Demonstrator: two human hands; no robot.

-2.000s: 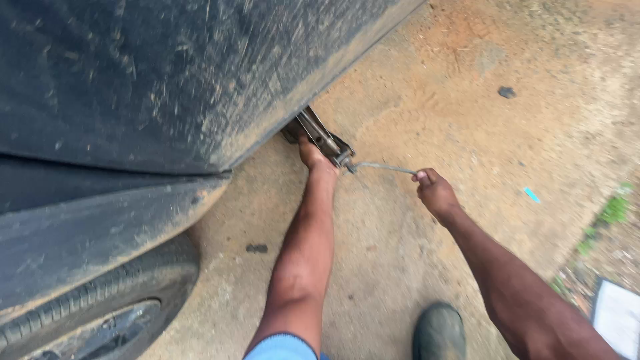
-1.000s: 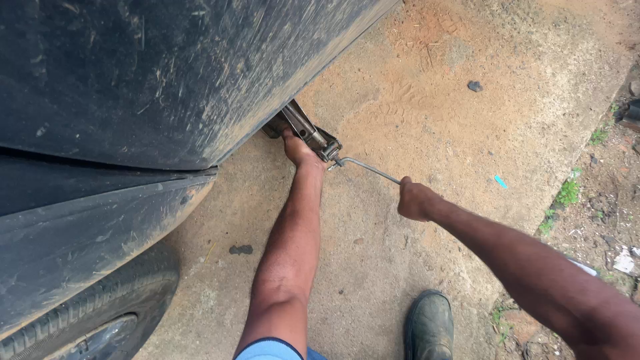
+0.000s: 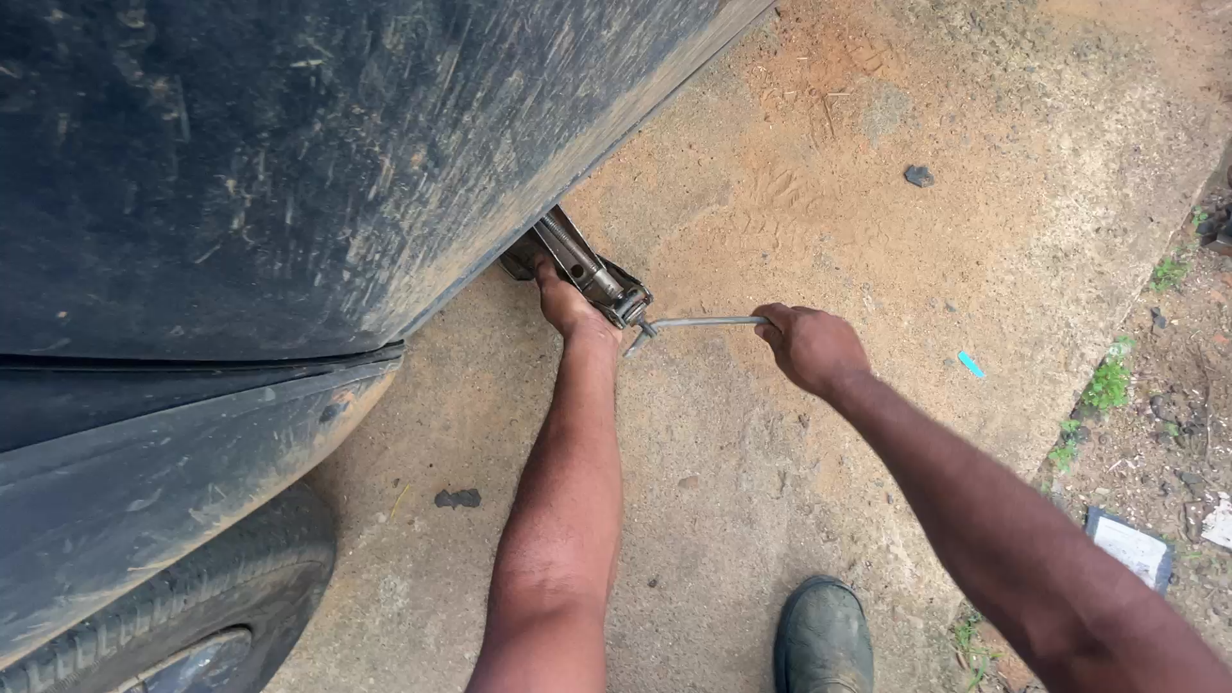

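Note:
A metal scissor jack (image 3: 592,269) lies low under the sill of a dark, mud-streaked car (image 3: 289,173), its screw end poking out past the edge. My left hand (image 3: 570,300) is on the near side of the jack, gripping its body; the fingertips are partly hidden beneath the car. A bent metal crank rod (image 3: 707,320) meets the jack's screw end at a hook or eye. The rod's outer end is in my right hand (image 3: 813,348), which is closed around it, to the right of the jack.
A car wheel with its tire (image 3: 279,568) stands at the lower left. My boot (image 3: 825,635) rests on the concrete ground (image 3: 712,500). Dark stone-like lumps (image 3: 919,175) and a blue strip (image 3: 971,365) lie about. Weeds (image 3: 1107,385) and a flat white-topped object (image 3: 1131,549) edge the slab.
My right hand has shifted along with the rod's outer end, and the rod lies nearer level across the view than one second ago. My left hand stays at the jack.

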